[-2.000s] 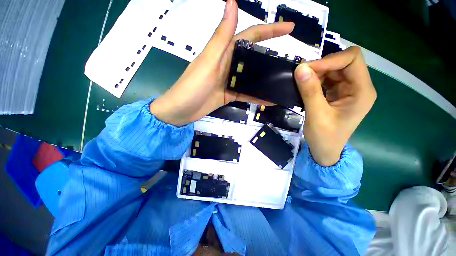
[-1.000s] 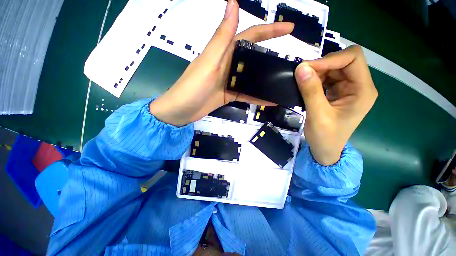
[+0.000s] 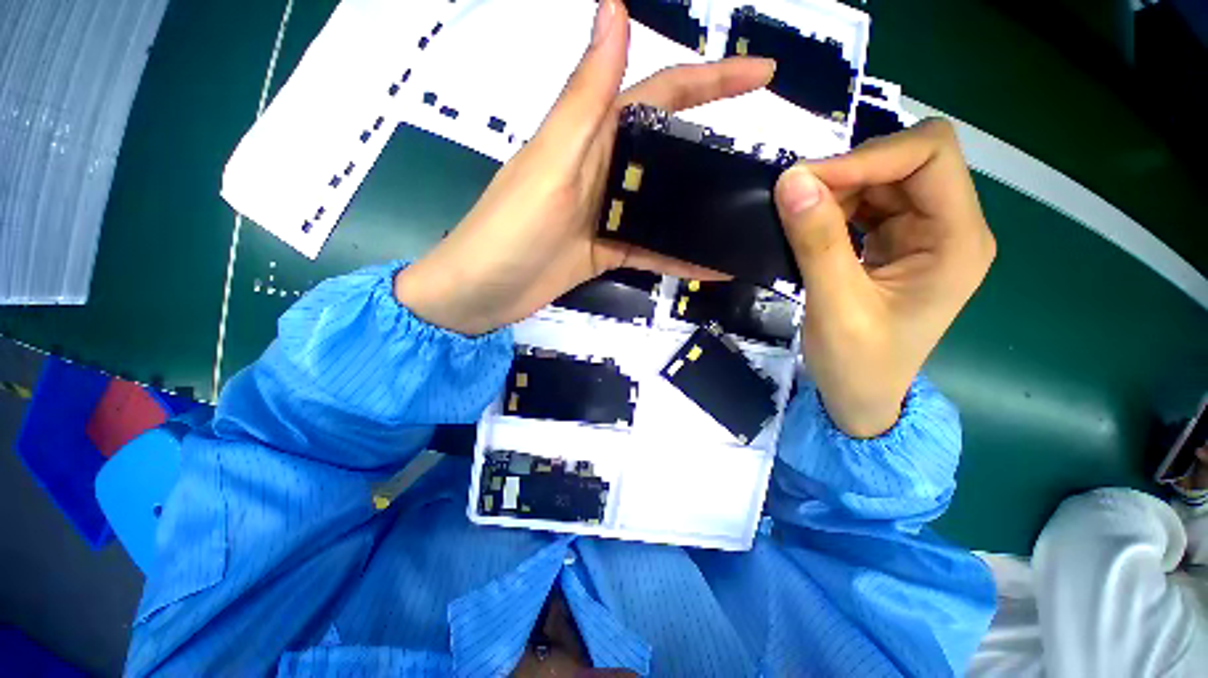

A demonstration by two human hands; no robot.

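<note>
A circuit board [image 3: 696, 199] covered by a smooth black sheet with gold spots at its left end is held up over the tray. My right hand [image 3: 888, 258] pinches its right end between thumb and finger. My left hand [image 3: 537, 212] is behind its left side, palm up, supporting it, with thumb and forefinger spread. The white component tray [image 3: 689, 510] lies below. It holds a black-covered board [image 3: 572, 387], a tilted black-covered board [image 3: 723, 384] and, at the bottom left, a busy speckled board [image 3: 546, 490]. My hands hide part of the tray.
White spent release liner [image 3: 285, 186] with small black marks lies at the upper left on the green mat [image 3: 1047, 358]. A ribbed translucent pile [image 3: 60, 146] stands at the far left. A person's white-clothed leg [image 3: 1110, 583] shows at the lower right.
My hands and the held board have shifted very slightly; the grip is the same. The glare on the black sheet has faded a little.
</note>
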